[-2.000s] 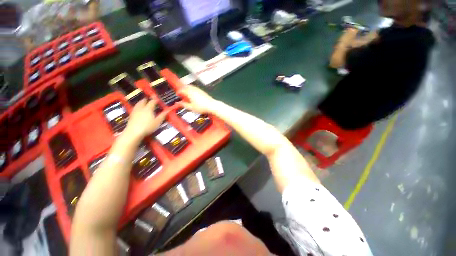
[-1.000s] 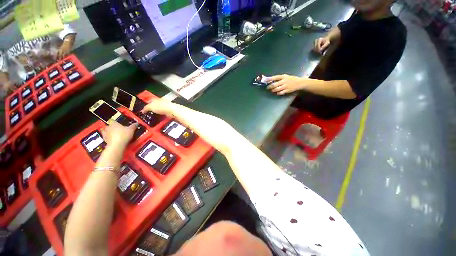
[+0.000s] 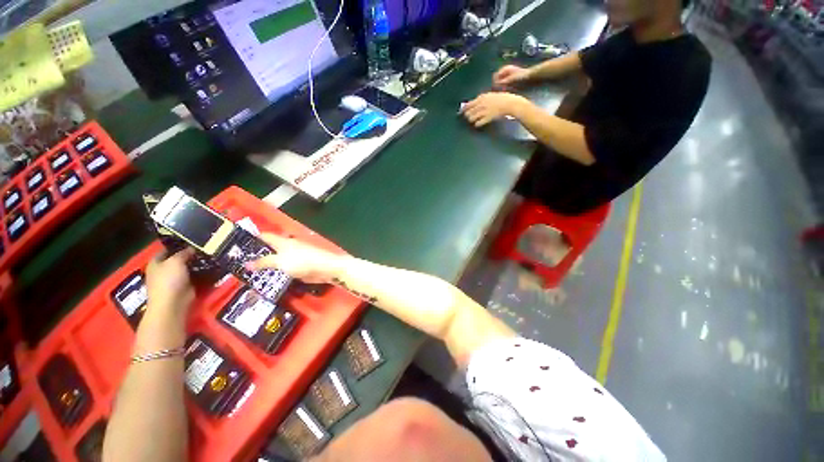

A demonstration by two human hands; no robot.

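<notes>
My right hand (image 3: 303, 261) holds an open flip phone (image 3: 194, 221) with a gold-framed upper half and a black keypad, raised over the red tray (image 3: 316, 329). My left hand (image 3: 169, 276) is beside it at the tray's far side, closed around a second open phone, mostly hidden behind the first. Phones with white labels lie in the tray's pockets, one near the middle (image 3: 257, 316) and one nearer me (image 3: 215, 372). Several batteries (image 3: 364, 352) lie in a line along the bench edge before the tray.
A blue mouse (image 3: 364, 124) and a dark smartphone (image 3: 384, 101) lie beyond the tray, near a monitor (image 3: 262, 45). Another red tray (image 3: 90, 135) stands at the far left. A person in black (image 3: 632, 108) sits at the right on a red stool (image 3: 551, 239).
Both hands have lifted their open phones from the tray and brought them together, the right hand's phone in front. The view has shifted. The other person's hands have moved.
</notes>
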